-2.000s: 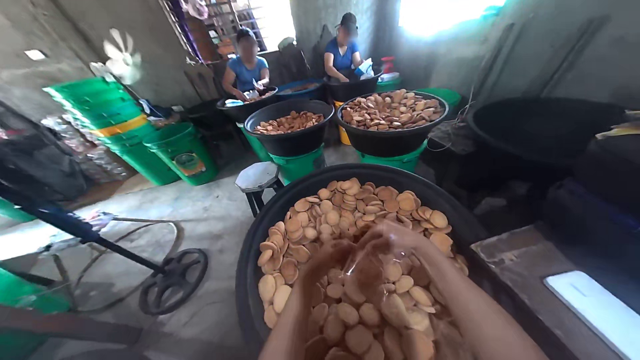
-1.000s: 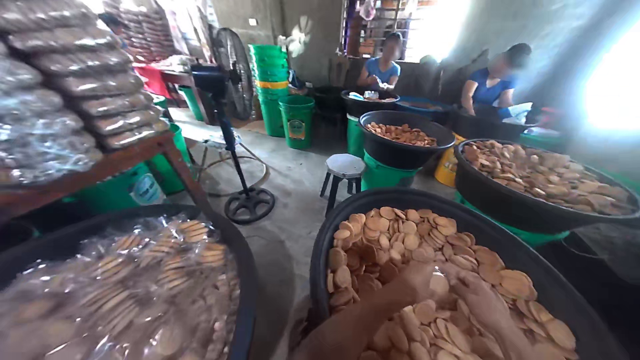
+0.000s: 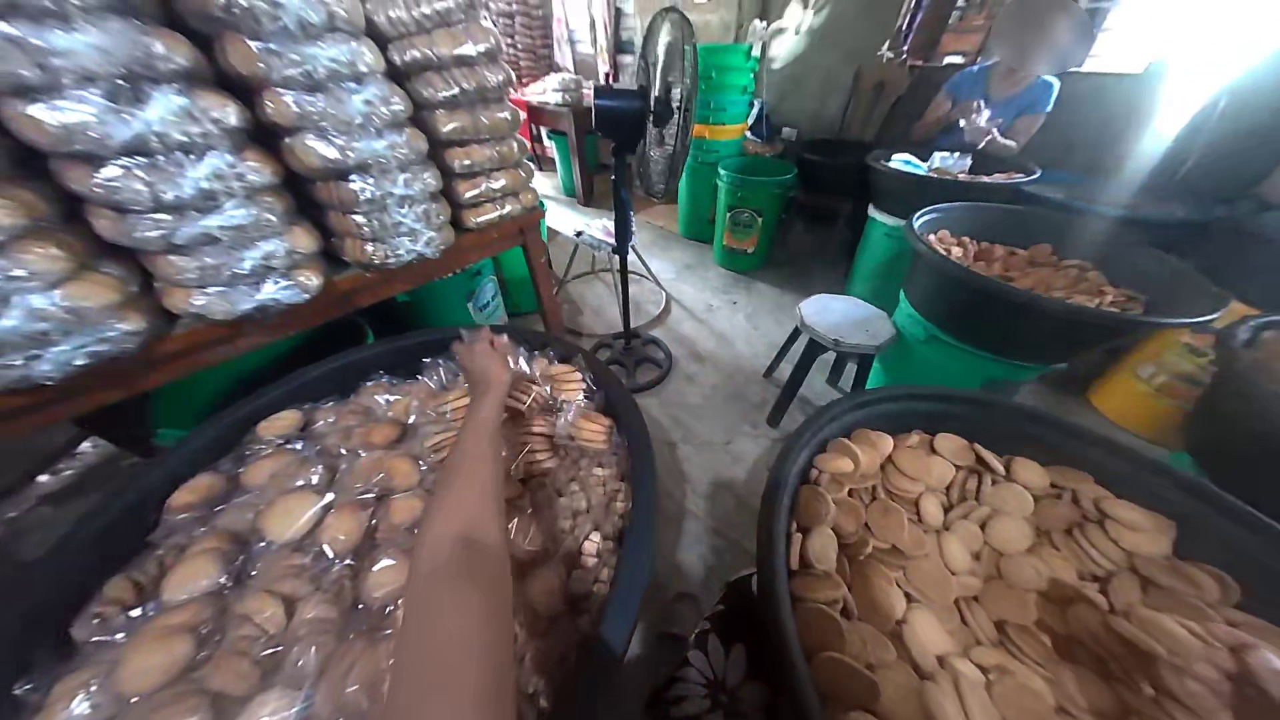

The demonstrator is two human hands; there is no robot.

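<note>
My left hand (image 3: 485, 362) reaches to the far side of a large black tub (image 3: 640, 500) on the left, touching clear plastic packs of round flat biscuits (image 3: 585, 428). Its fingers are too small and blurred to show whether they grip a pack. Many packed biscuits (image 3: 292, 515) lie around and below my left forearm. On the right, a second black tub (image 3: 775, 520) holds loose round biscuits (image 3: 1008, 534). Part of my right hand (image 3: 1245, 655) shows, blurred, over these biscuits at the right edge; its fingers are mostly hidden.
Stacked biscuit packs (image 3: 350, 130) stand on a wooden table (image 3: 400, 268) at the left. Beyond the tubs are a pedestal fan (image 3: 622, 180), a stool (image 3: 845, 322), green buckets (image 3: 755, 205) and another biscuit tub (image 3: 1060, 325). A person (image 3: 1020, 95) works behind.
The view has turned left. My hands were together over the loose biscuits; my left hand has moved to the packed biscuits in the left tub, while my right stays over the loose ones.
</note>
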